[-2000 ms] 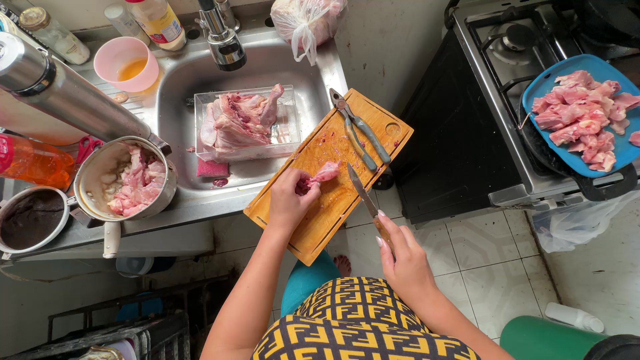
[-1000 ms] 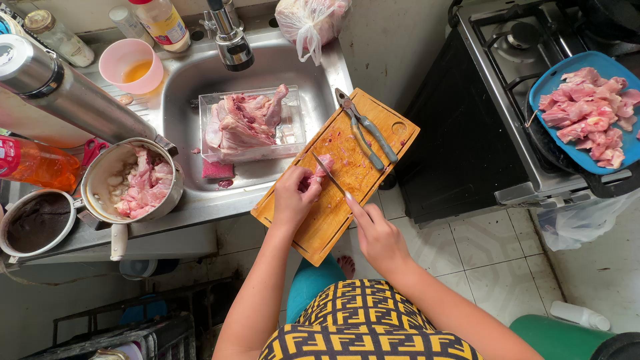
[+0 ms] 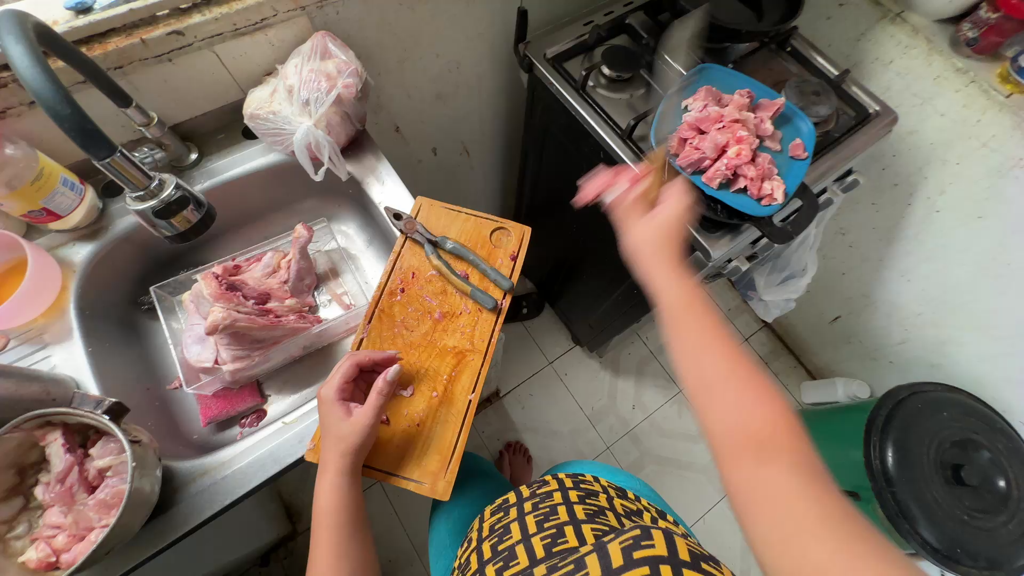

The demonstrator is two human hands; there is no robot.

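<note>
My left hand (image 3: 360,404) is over the lower left of the wooden cutting board (image 3: 424,352), fingers curled with nothing seen between them. Out to the right, my right hand (image 3: 652,212) holds a knife (image 3: 680,56) by its wooden handle, blade up and blurred, together with a piece of raw meat (image 3: 606,182). Just beyond is a blue plate (image 3: 800,120) heaped with cut raw meat (image 3: 728,144), on the stove. Pliers (image 3: 452,260) lie partly spread on the board's upper end. Raw chicken (image 3: 252,300) rests in a clear plastic tray (image 3: 172,320) in the sink.
A pot (image 3: 148,480) of meat stands at lower left. A faucet (image 3: 168,200) overhangs the sink (image 3: 112,376), which also holds a red sponge (image 3: 230,402). Bagged raw meat (image 3: 308,104) sits on the sink's corner. The gas stove (image 3: 592,72) is right; a black-lidded green bin (image 3: 836,440) stands lower right.
My right hand has moved from the board to beside the blue plate, carrying the knife and a meat piece. My left hand has let go of the meat. The view has shifted right.
</note>
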